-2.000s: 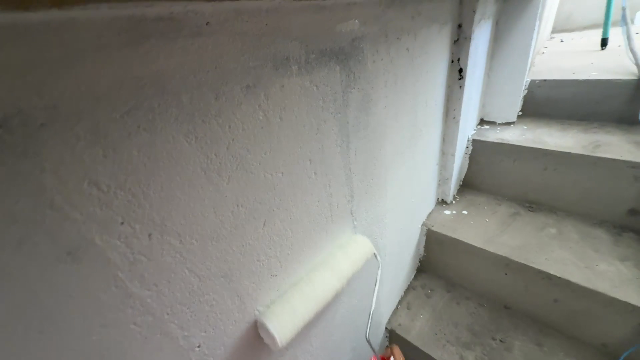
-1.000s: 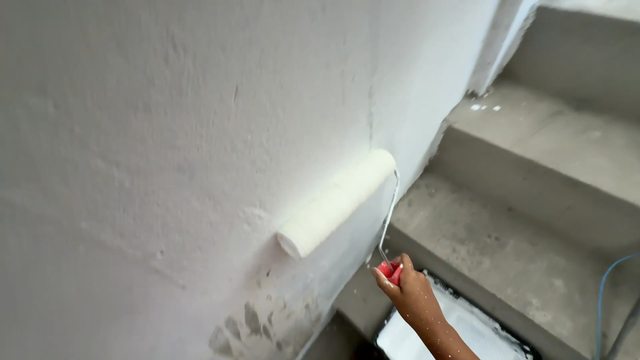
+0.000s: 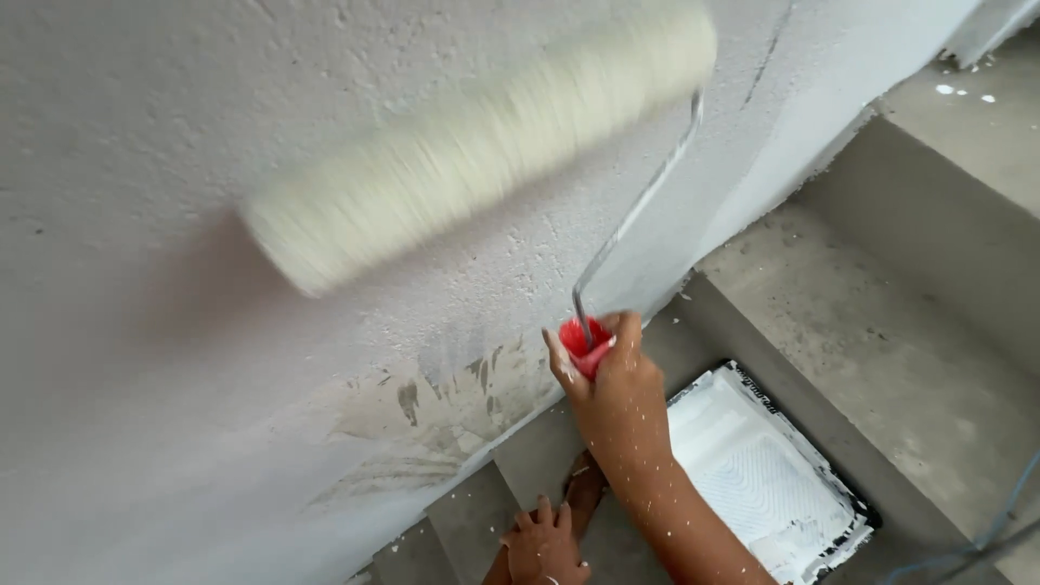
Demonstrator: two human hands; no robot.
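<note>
My right hand [image 3: 621,390], speckled with white paint, grips the red handle [image 3: 587,345] of a paint roller. Its bent metal frame [image 3: 634,215] rises to a long cream roller sleeve [image 3: 487,142], which is blurred and lies across the rough wall [image 3: 203,390]. My left hand [image 3: 546,540] is low in the view, fingers slightly spread, resting by my leg and holding no tool. A black paint tray [image 3: 768,479] coated with white paint sits on a step to the right of my right forearm.
Concrete steps [image 3: 877,325] climb at the right, with white paint drips on an upper one. More steps [image 3: 479,520] go down at the bottom. A thin blue hose or cable [image 3: 1011,504] lies at the lower right. A bare foot [image 3: 587,479] stands beside the wall's base.
The roller sleeve now spans higher in the view, above the stained patch low on the wall. My left hand has come into view, and more of the tray shows.
</note>
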